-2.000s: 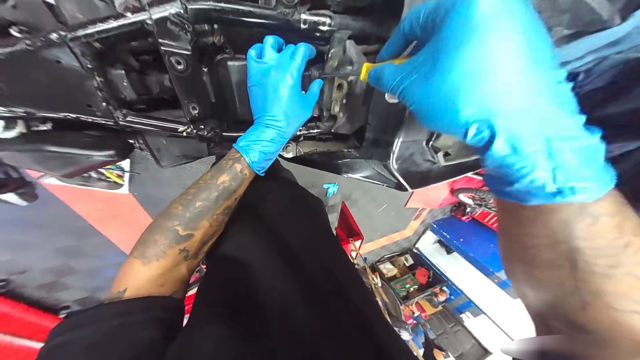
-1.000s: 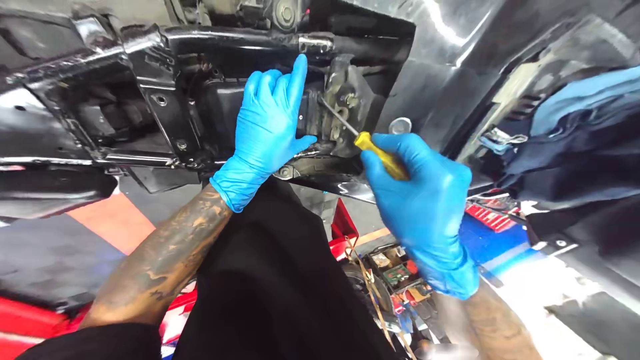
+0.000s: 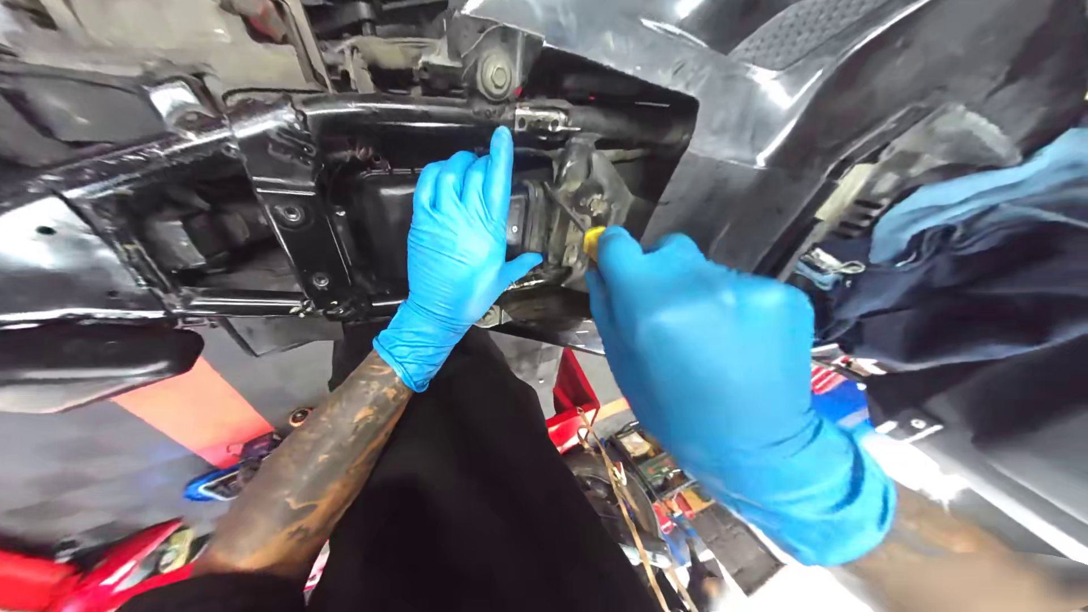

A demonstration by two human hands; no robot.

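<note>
My left hand (image 3: 459,238), in a blue disposable glove, lies against a black vehicle frame (image 3: 382,110), its index finger stretched toward a frame rail and its thumb held out to the side. Whether it grips anything cannot be seen. My right hand (image 3: 705,340), also gloved in blue, is closed around the yellow handle of a screwdriver (image 3: 593,241). The shaft points up and left to a greasy metal bracket (image 3: 591,183) just right of my left hand; the tip is hard to make out. A large bolt (image 3: 495,76) sits above my left fingertips.
Black body panels (image 3: 722,204) reach over the upper right. Dark blue cloth (image 3: 1003,255) hangs at the right. Below are a red metal object (image 3: 574,399), a tray of tools and small parts (image 3: 654,459), and red bodywork (image 3: 119,565) at lower left.
Two seconds ago the right hand was higher in view, the yellow handle beside the bracket. The screwdriver stays in that hand. My left hand's index finger has straightened, and the view has shifted.
</note>
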